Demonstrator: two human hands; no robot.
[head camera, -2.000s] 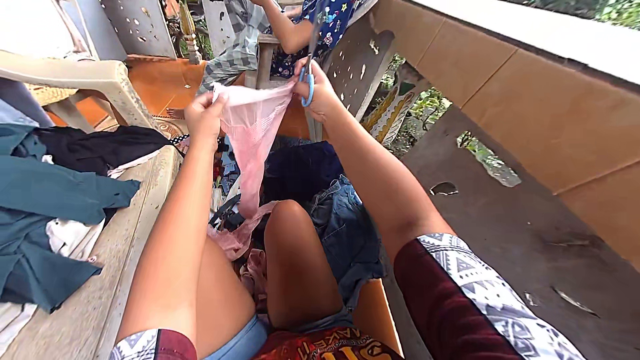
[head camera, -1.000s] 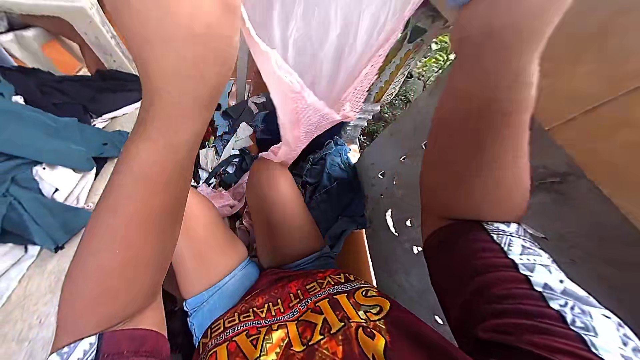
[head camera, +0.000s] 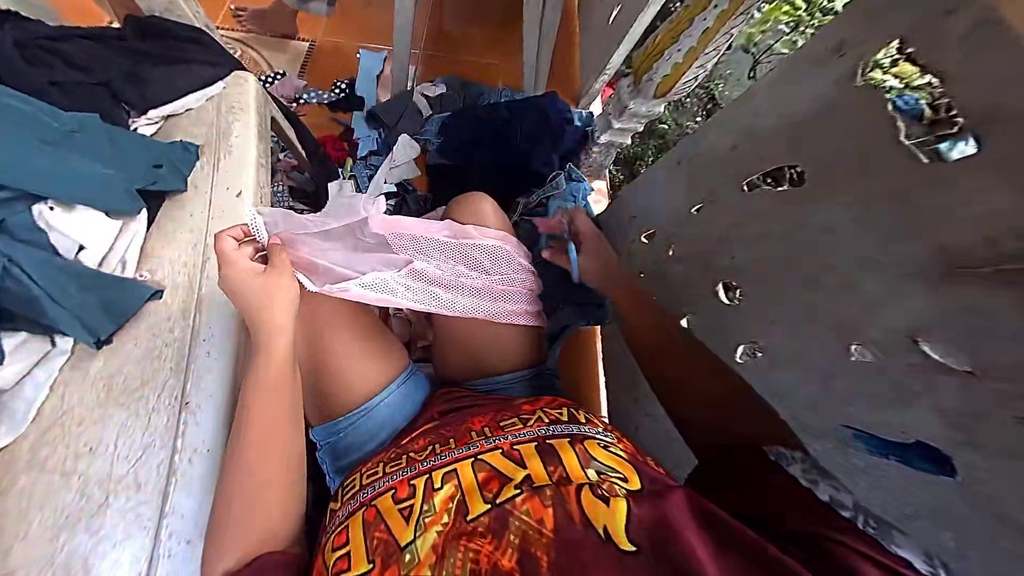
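Pale pink fabric with a mesh part lies spread across my thighs. My left hand pinches its white-trimmed left edge between thumb and fingers. To the right of the fabric, my right hand is blurred, with its fingers around the light blue handles of scissors. The blades cannot be made out. Beyond my knees lies a heap of cloth with a dark navy piece and blue denim.
A worn pale bench on the left holds teal garments, a black cloth and white cloth. A grey panel with holes stands on the right. Another person's foot rests on the orange tiled floor.
Both hands have come down from where they held the pink fabric up. The fabric now lies over my thighs, and my right hand is off it. The view has tilted downward.
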